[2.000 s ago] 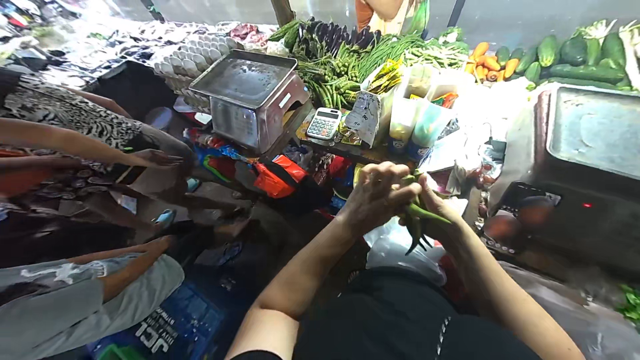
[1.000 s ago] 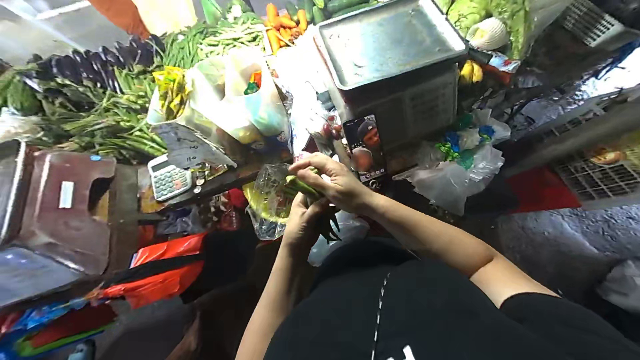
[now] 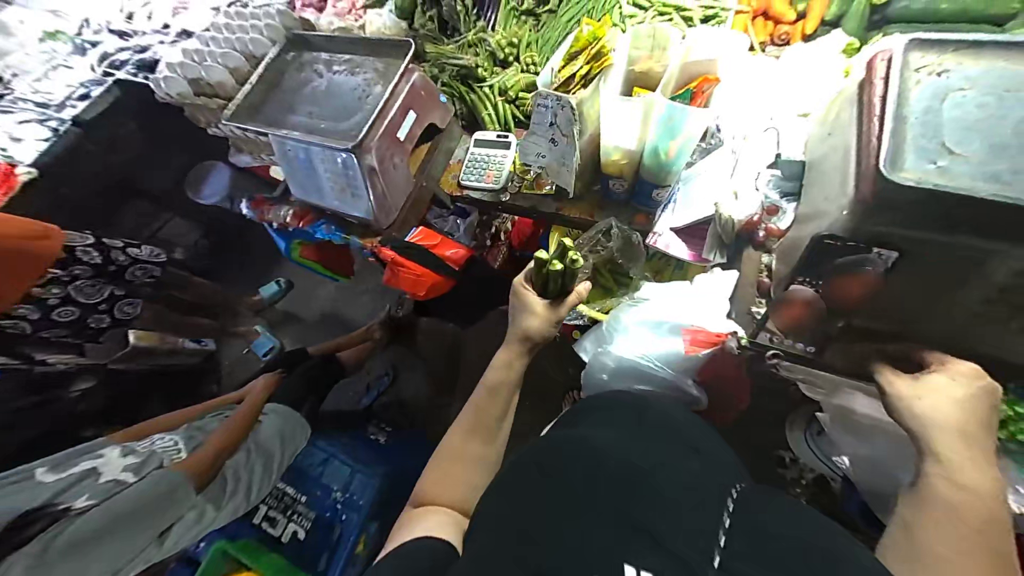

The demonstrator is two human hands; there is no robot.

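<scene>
My left hand (image 3: 538,314) is closed around a bundle of green okra pods (image 3: 557,270), held upright with the stem ends up. Just right of it is a clear plastic bag (image 3: 612,264) with green vegetables inside. My right hand (image 3: 944,400) is off to the right, below the dark side of a metal-topped scale, with its fingers curled; whether it holds anything is hidden in shadow. A white plastic bag (image 3: 656,336) with a red patch hangs between my hands.
A calculator (image 3: 487,162) lies on the stall edge beside a cardboard sign (image 3: 552,136). Weighing scales stand at left (image 3: 324,88) and right (image 3: 960,120). A phone (image 3: 836,288) leans against the right scale. Vegetables are heaped behind; a seated person (image 3: 176,472) is at lower left.
My hands were together on the green pods in both earlier frames. Now they are apart, the right one far out to the right, the left one keeping the bundle. The view has swung.
</scene>
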